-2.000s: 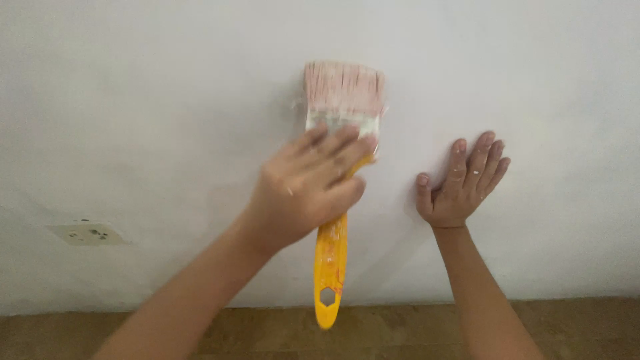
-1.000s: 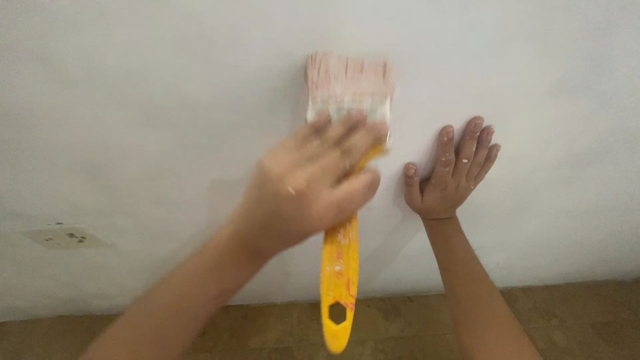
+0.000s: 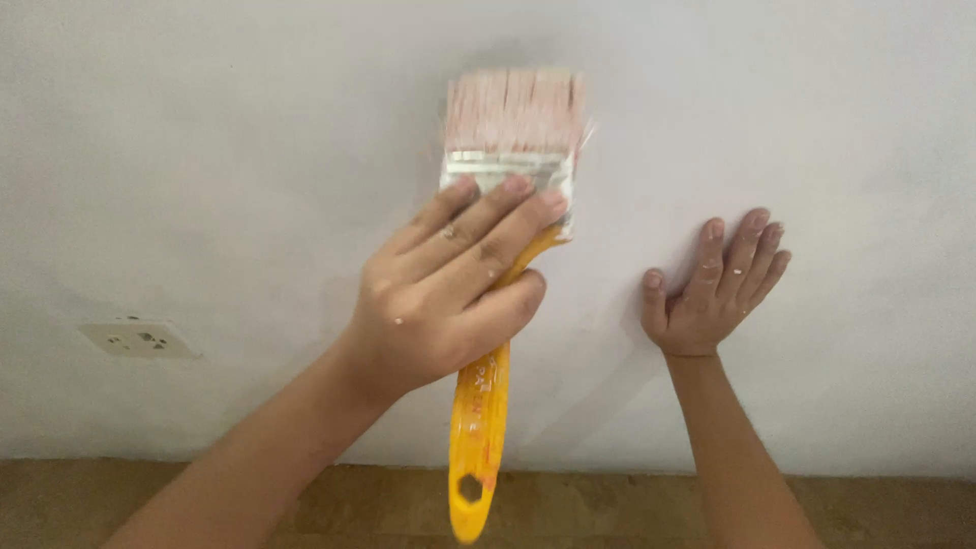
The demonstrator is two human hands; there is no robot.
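Observation:
My left hand (image 3: 450, 286) grips a wide flat paintbrush (image 3: 479, 427) around the base of its yellow handle, the fingers lying over the paint-covered ferrule. The pinkish, pale-coated bristles point up over the white wall (image 3: 305, 152); blur hides whether their tips touch it. Below the hand the handle hangs down, with a hexagonal hole near its end. To the right, my right hand (image 3: 713, 293) lies against the wall, fingers spread upward, holding nothing. Small white paint specks dot both hands.
A wall outlet plate (image 3: 139, 340) is at the lower left, beside my left forearm. Along the bottom, a brown tiled surface (image 3: 595, 507) meets the wall's lower edge.
The brush has stayed in my left hand, its position shifting slightly against the wall. My right hand has remained spread against the wall.

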